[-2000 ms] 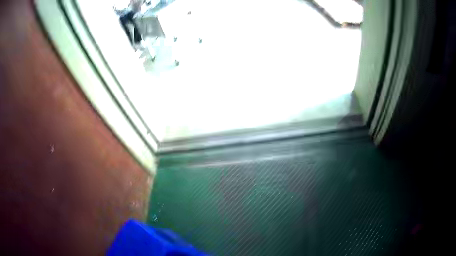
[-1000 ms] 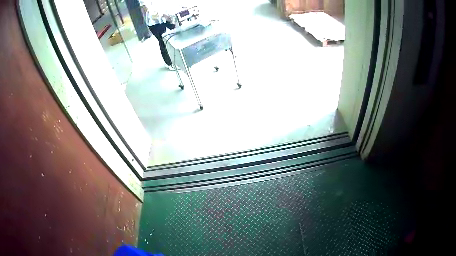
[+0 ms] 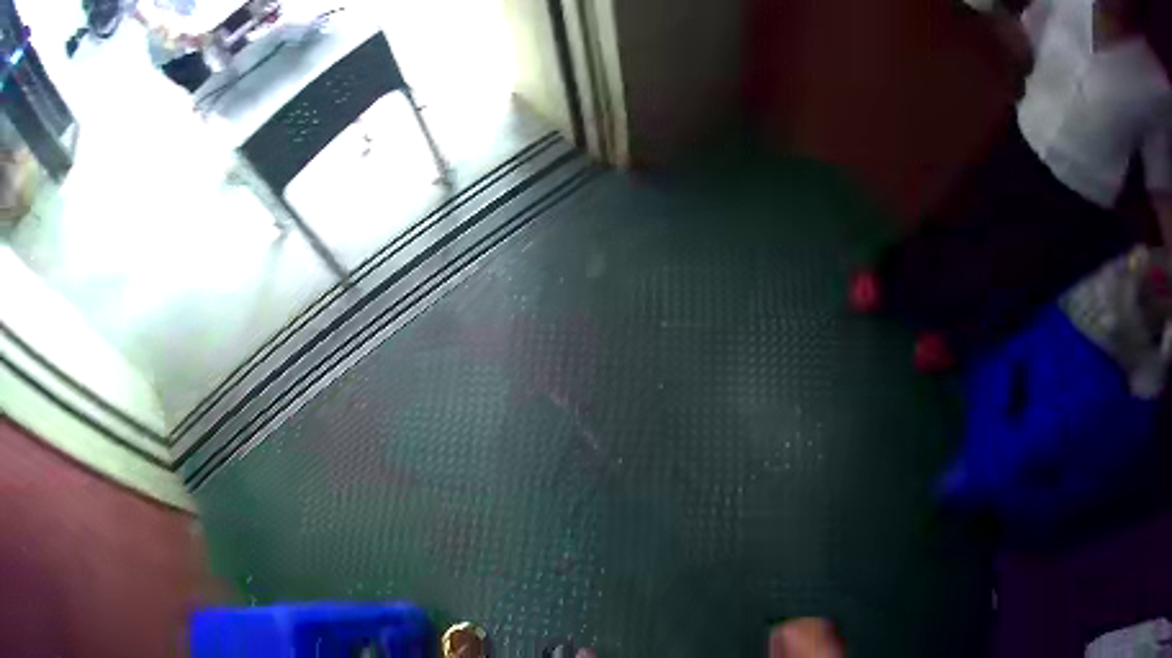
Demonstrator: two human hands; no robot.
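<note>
A bright blue plastic stool [image 3: 309,630] shows at the bottom left, cut off by the frame edge. A round brass-coloured fitting [image 3: 464,640] is beside it. A small skin-toned shape at the bottom edge looks like part of my right hand [image 3: 807,638]; its fingers and any hold are cut off. My left hand cannot be made out. The wheeled steel table [image 3: 321,109] stands at the door sill, with a person [image 3: 186,58] at its far side.
Metal door tracks [image 3: 386,302] cross between the bright hall and the green diamond-plate floor [image 3: 578,411]. On the right, a person in a white top [image 3: 1080,103] and dark trousers is beside another blue stool [image 3: 1067,411] with a crinkled bag [image 3: 1118,309] on it. Reddish-brown walls flank.
The steel table and the person behind it have come closer to the sill. The view has turned right, showing the other person and stool. The brass fitting and skin-toned shape have appeared below.
</note>
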